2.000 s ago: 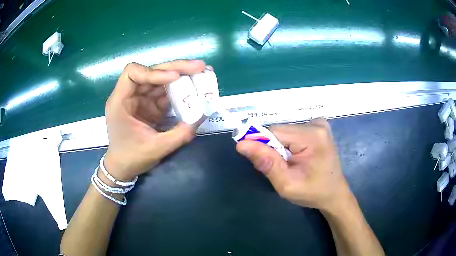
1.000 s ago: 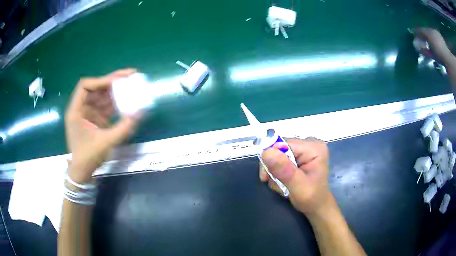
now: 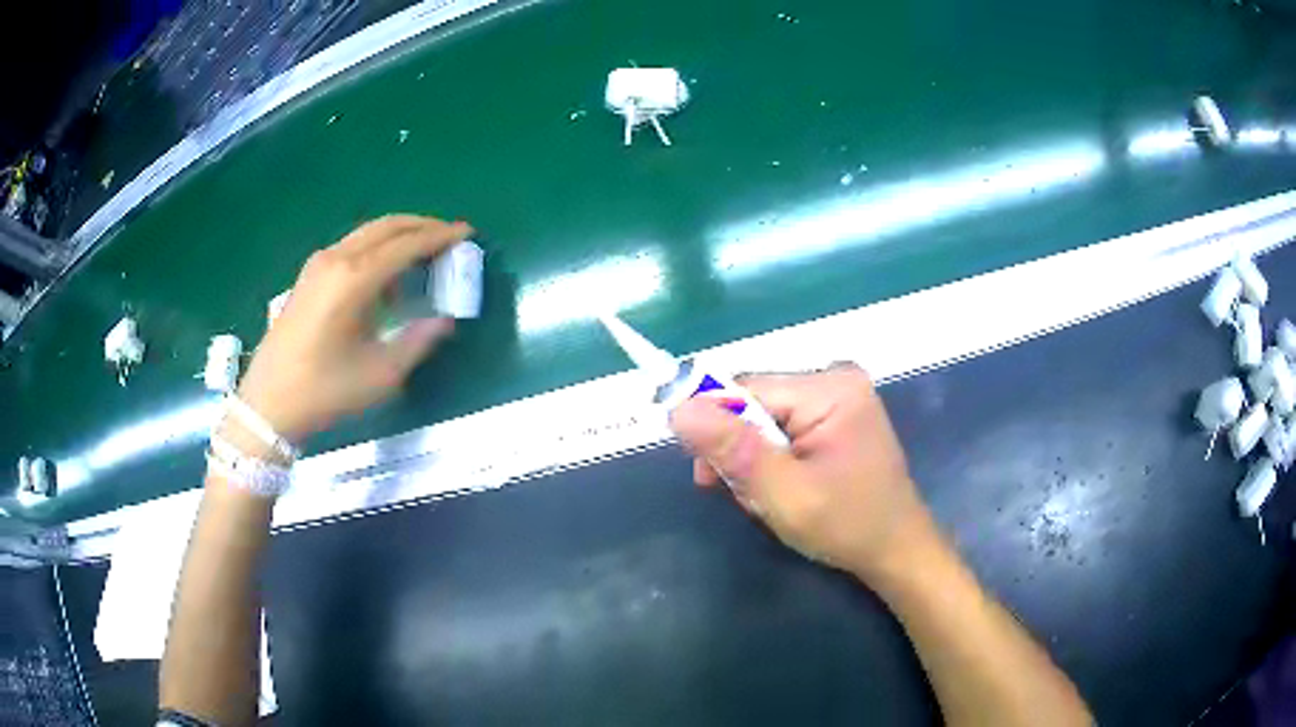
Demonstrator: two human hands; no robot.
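Observation:
My left hand (image 3: 334, 334) is over the green belt, with a white housing (image 3: 458, 280) between its thumb and fingertips. My right hand (image 3: 810, 462) is closed around a white glue tube (image 3: 725, 402) with blue and red print. Its long white nozzle points up and left, over the belt near the rail. The nozzle tip is apart from the housing. Another white housing (image 3: 223, 362) is on the belt beside my left wrist, and a further white piece is partly hidden behind that hand.
The green belt (image 3: 569, 185) carries a housing with two pale leads (image 3: 645, 93) and others at left and far right. A white rail (image 3: 981, 310) separates it from the black table (image 3: 569, 597). Several housings (image 3: 1251, 422) lie piled at right. A white sheet (image 3: 147, 589) lies at left.
My left hand first held two housings near the nozzle, then moved left; now one shows between its fingers. Belt housings have shifted left. Another person's hand at right has left the view.

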